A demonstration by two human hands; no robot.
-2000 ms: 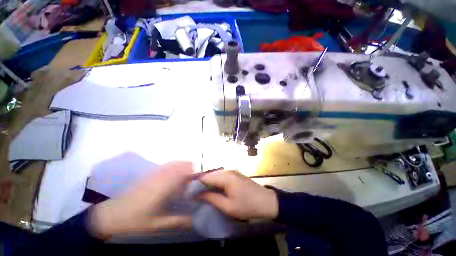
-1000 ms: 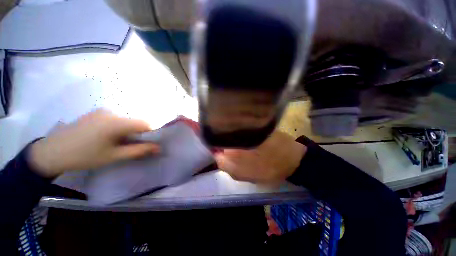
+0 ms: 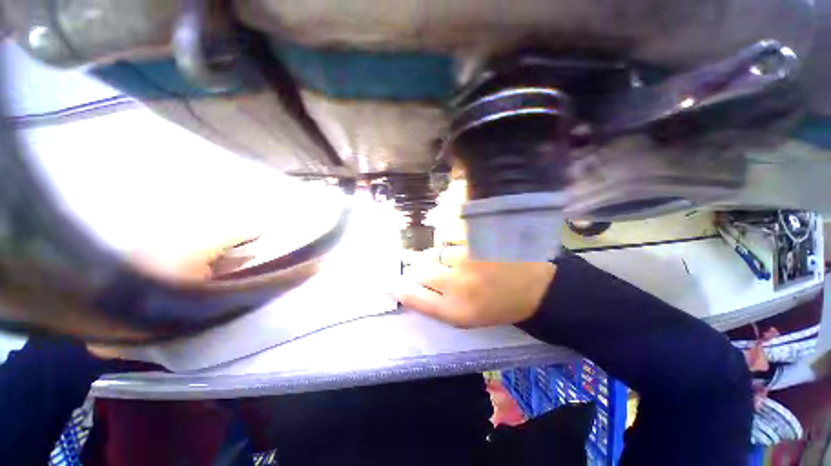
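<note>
A pale fabric panel (image 3: 282, 326) with a thin dark edge lies flat on the white table at the front of the sewing machine. My right hand (image 3: 478, 289) rests on the panel's right end, just below the lit needle area, fingers pointing left. My left hand (image 3: 196, 264) is on the panel's left part, mostly hidden behind the large blurred metal loop and washed out by glare. The machine head (image 3: 383, 118) with its blue-green stripe fills the top. The needle clamp (image 3: 418, 237) shows dark in the lamp glow; the needle tip cannot be made out.
A small parts tray (image 3: 793, 250) with metal tools lies at the table's right end. A blue plastic basket (image 3: 606, 410) stands below the table edge (image 3: 364, 369). Part of another panel (image 3: 68, 113) shows at the upper left. A scissors handle (image 3: 590, 227) shows behind the machine parts.
The view has moved close to the machine head. The panel, first handled at the table front, now lies flat near the needle. My right hand has settled on its right end.
</note>
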